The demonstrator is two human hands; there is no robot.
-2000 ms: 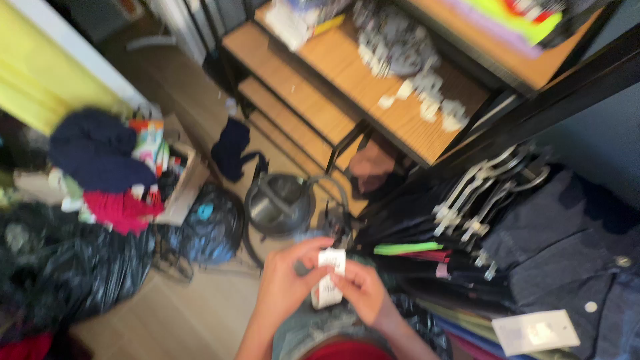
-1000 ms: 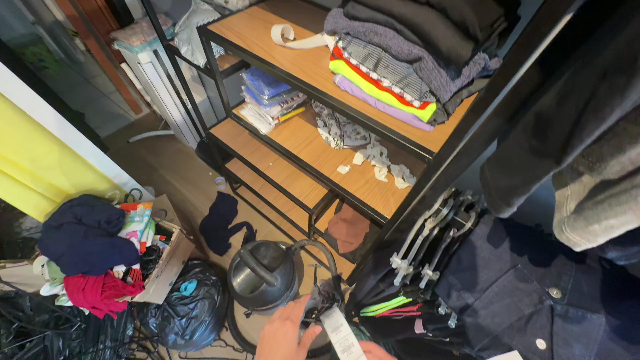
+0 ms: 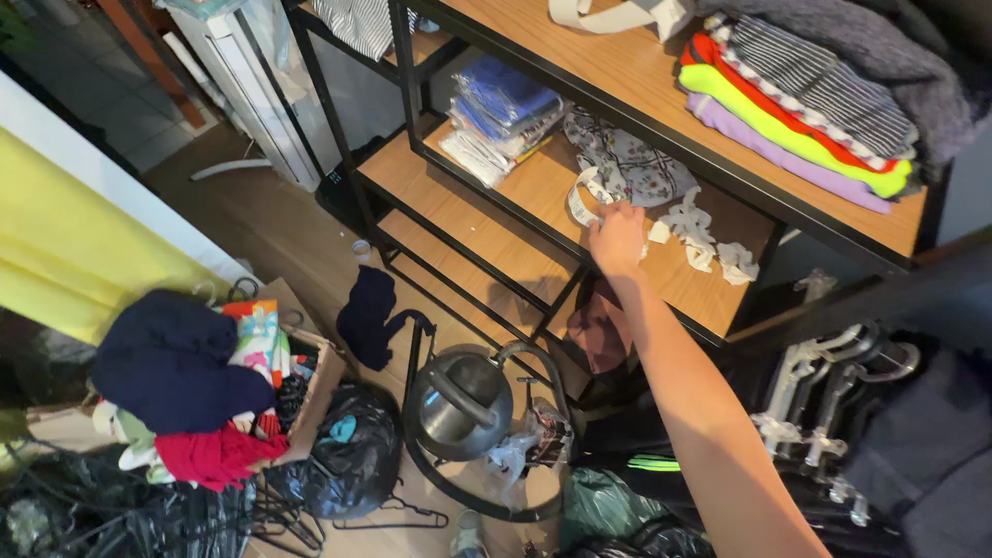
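From the lower right my right arm reaches to a wooden shelf (image 3: 535, 190). My right hand (image 3: 618, 239) is palm down at its front part, with the thumb at the lower end of a curled white printed label strip (image 3: 578, 203). Whether the fingers pinch the strip or only touch it cannot be told. Just behind the fingertips lies a grey floral-patterned cloth (image 3: 632, 163). Crumpled white scraps (image 3: 690, 229) are spread to the right of the hand. My left hand is out of view.
Packaged blue garments (image 3: 508, 93) share the shelf, below a higher one with folded clothes (image 3: 806, 101). A vacuum cleaner (image 3: 465, 403), a dark cloth (image 3: 368, 318), a cardboard box of clothes (image 3: 322, 395) and black bags (image 3: 349, 457) occupy the floor. Hangers (image 3: 829, 387) hang at right.
My right hand has moved from low in front of me up to the shelf. My left hand has gone out of view. Both hands were at a white label strip earlier.
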